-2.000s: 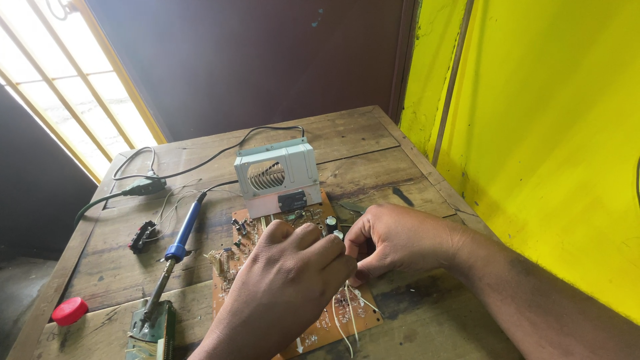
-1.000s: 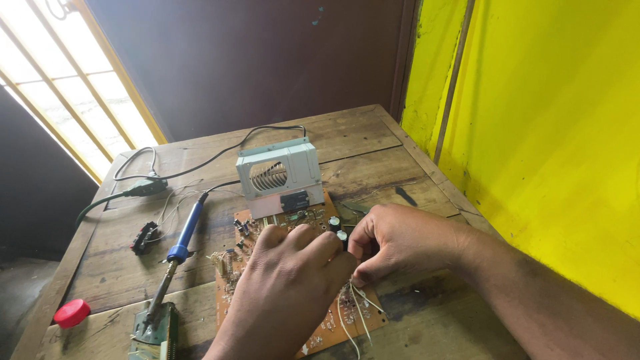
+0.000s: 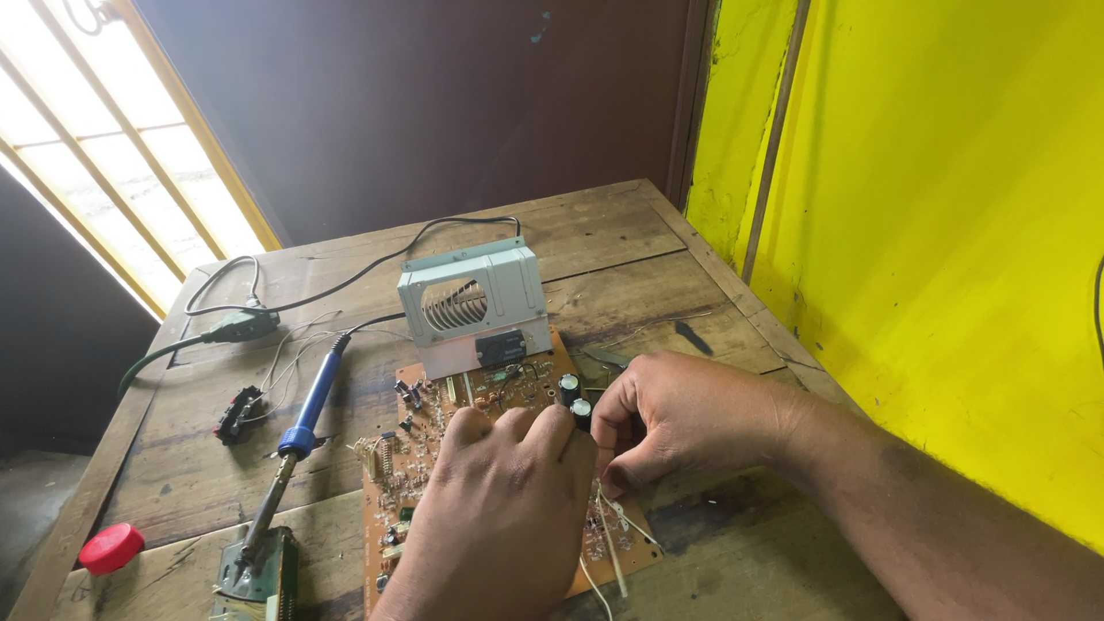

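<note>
An orange-brown circuit board full of small parts lies on the wooden table, with white wires at its lower right. Over the board's middle rests my left hand, knuckles up, its fingertips hidden. My right hand is at the board's right edge, thumb and index finger close together by the wire ends; whether they pinch a wire is not clear. Two capacitors stand just left of its fingers. A pale metal heat sink with a round grille stands at the board's far end, beside a black chip.
A blue soldering iron lies with its tip on a small green board at the left. Nearby are a red cap, a small black part with thin wires and a green plug connector. A blade-like tool lies beyond my right hand.
</note>
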